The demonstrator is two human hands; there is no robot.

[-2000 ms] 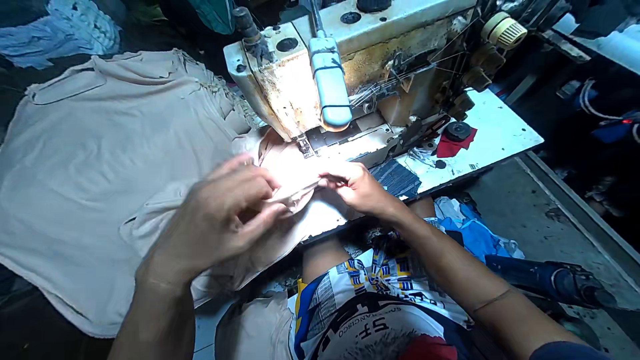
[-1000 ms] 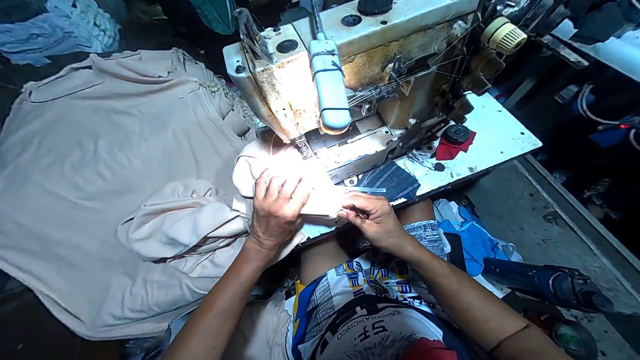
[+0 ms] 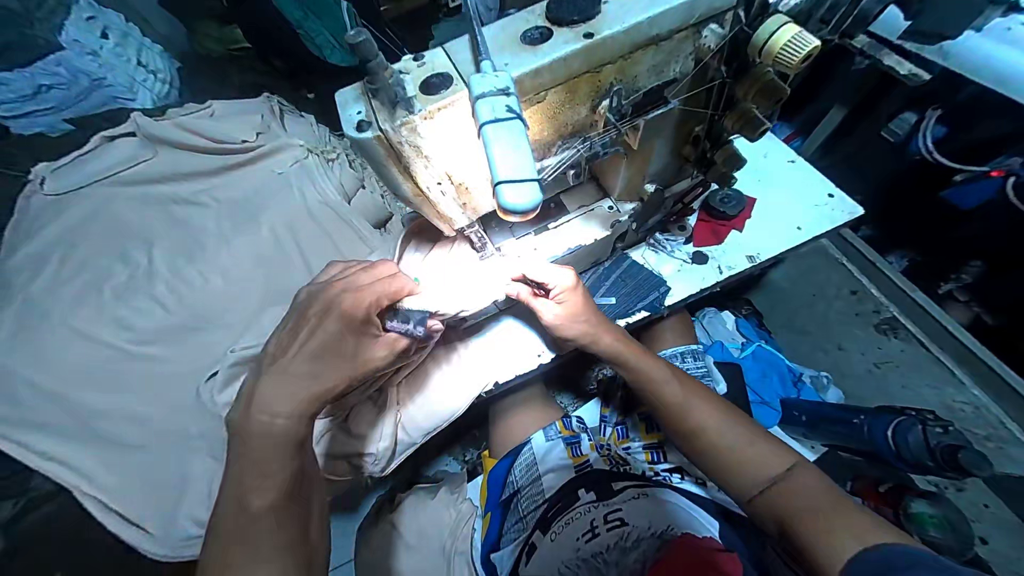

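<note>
An industrial sewing machine [image 3: 560, 96] stands ahead, its needle and presser foot [image 3: 480, 240] over a brightly lit beige fabric piece [image 3: 448, 276]. My left hand [image 3: 344, 328], left of the foot, is closed on a small dark object [image 3: 406, 322], perhaps thread snips, with beige fabric beside the fingers. My right hand [image 3: 560, 304] pinches the fabric edge just right of the foot; glare hides part of its fingertips. Beige garments [image 3: 168, 264] lie spread out at the left. A lamp [image 3: 508, 152] is strapped in front of the machine head.
On the white table [image 3: 800, 192] lie a red cloth [image 3: 724, 224] with a round black object [image 3: 724, 203] on it, and dark striped fabric [image 3: 628, 284]. Blue cloth [image 3: 752, 368] hangs below the table's front edge. A dark cylindrical part [image 3: 872, 432] juts out at the lower right.
My left hand, flat on the fabric a second ago, has moved left and now grips a dark object. My right hand remains by the fabric edge near the foot.
</note>
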